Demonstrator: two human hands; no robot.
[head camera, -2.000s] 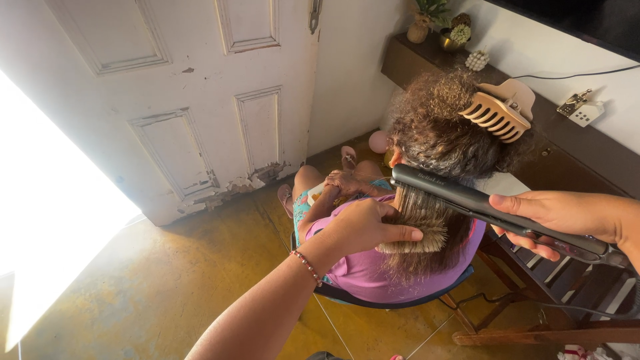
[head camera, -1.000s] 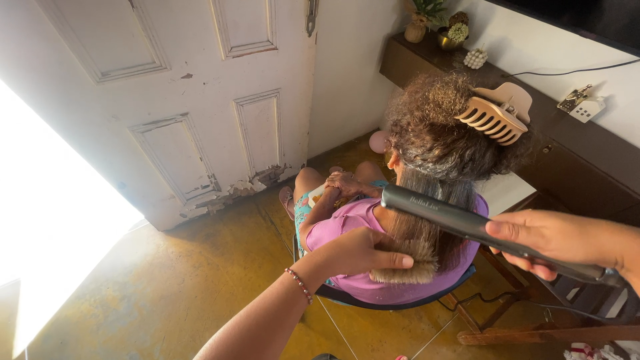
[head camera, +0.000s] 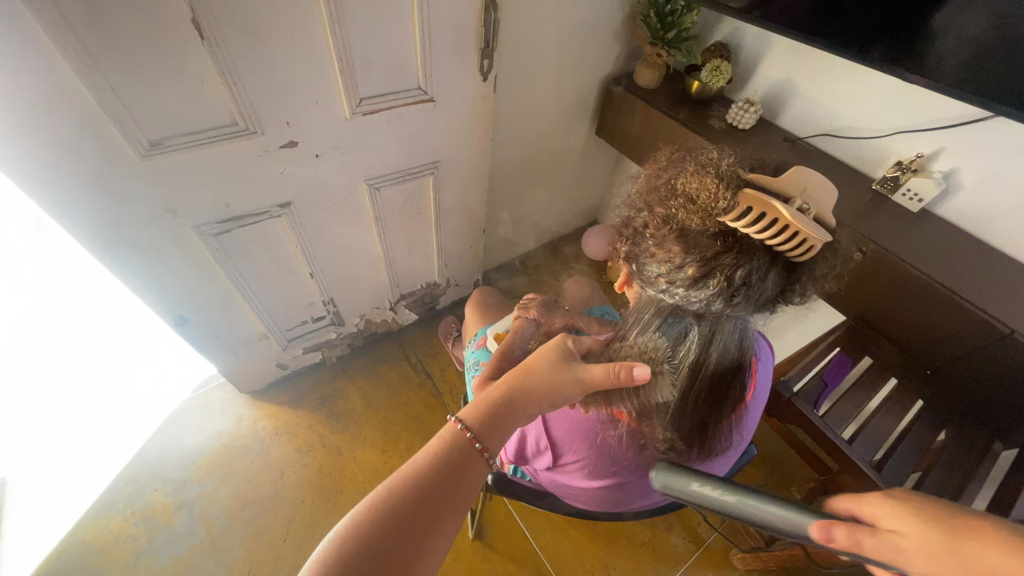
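A seated person in a purple top (head camera: 588, 468) faces away, the upper curly hair (head camera: 688, 216) gathered by a beige claw clip (head camera: 788, 214). Lower hair (head camera: 712, 376) hangs loose and fairly straight down the back. My left hand (head camera: 572, 372) holds a bristle hairbrush (head camera: 652, 372) against the left side of this loose hair; its handle is hidden. My right hand (head camera: 904, 524), at lower right, grips a dark hair straightener (head camera: 740, 500), which lies below the hair ends and apart from them. Whether its plates touch each other cannot be told.
A white panelled door (head camera: 320, 184) with peeling paint stands at left. A dark shelf (head camera: 768, 144) bears a potted plant (head camera: 664, 40) and ornaments on the right. Below it is a dark slatted wooden bench (head camera: 888, 408). The person's chair (head camera: 560, 502) stands on a yellowish floor (head camera: 360, 448).
The straightener in my right hand has moved off the hair and downward, below its ends. My left hand has moved the brush up along the hair since one second ago.
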